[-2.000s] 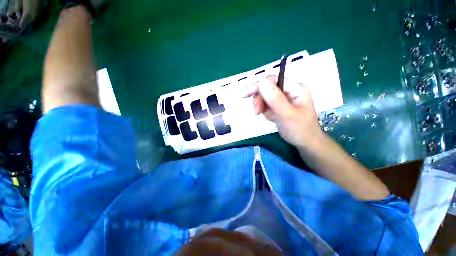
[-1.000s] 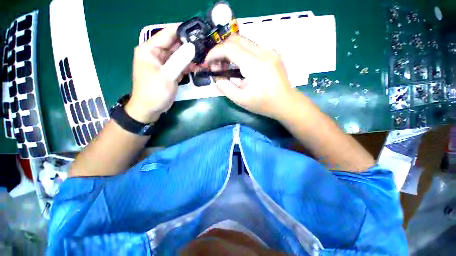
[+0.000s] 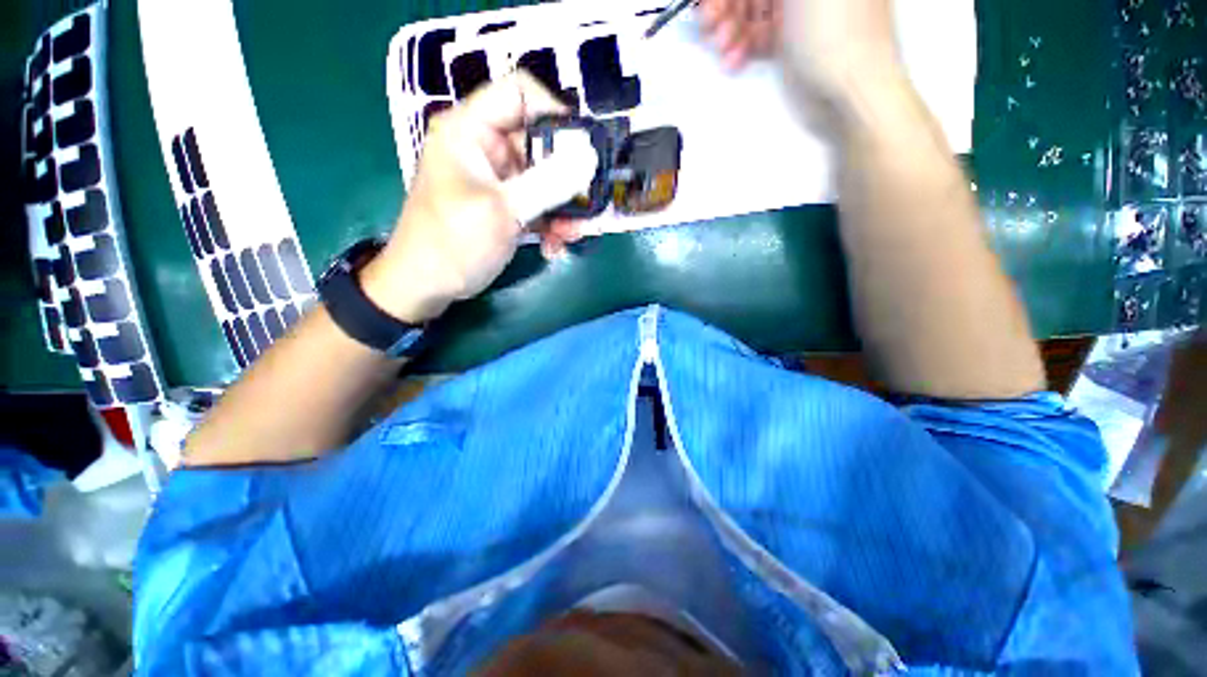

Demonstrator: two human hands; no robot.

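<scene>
My left hand (image 3: 463,199) holds a black watch housing (image 3: 572,156) over the adhesive sheet, its white-covered finger across the opening. A dark flat piece (image 3: 649,169), maybe the display module or back cover, sticks out from the housing's right side, with orange-gold on it. My right hand (image 3: 748,27) is at the top edge, partly cut off and blurred. Dark tweezers (image 3: 671,16) point left from it over the white sheet. The die-cut adhesive sheet (image 3: 755,119) lies under both hands, with black L-shaped pieces (image 3: 609,73) at its left part.
Spare adhesive sheets with black shapes lie at the left (image 3: 258,265) and far left (image 3: 86,251). Tiny silvery parts (image 3: 1050,156) are scattered on the green mat (image 3: 331,79) at the right. A clear parts tray or bags (image 3: 1145,225) lie at the far right.
My right hand has moved away from the housing, up and right, with the tweezers. The dark piece beside the housing now lies lower and flatter; its white round spot no longer shows.
</scene>
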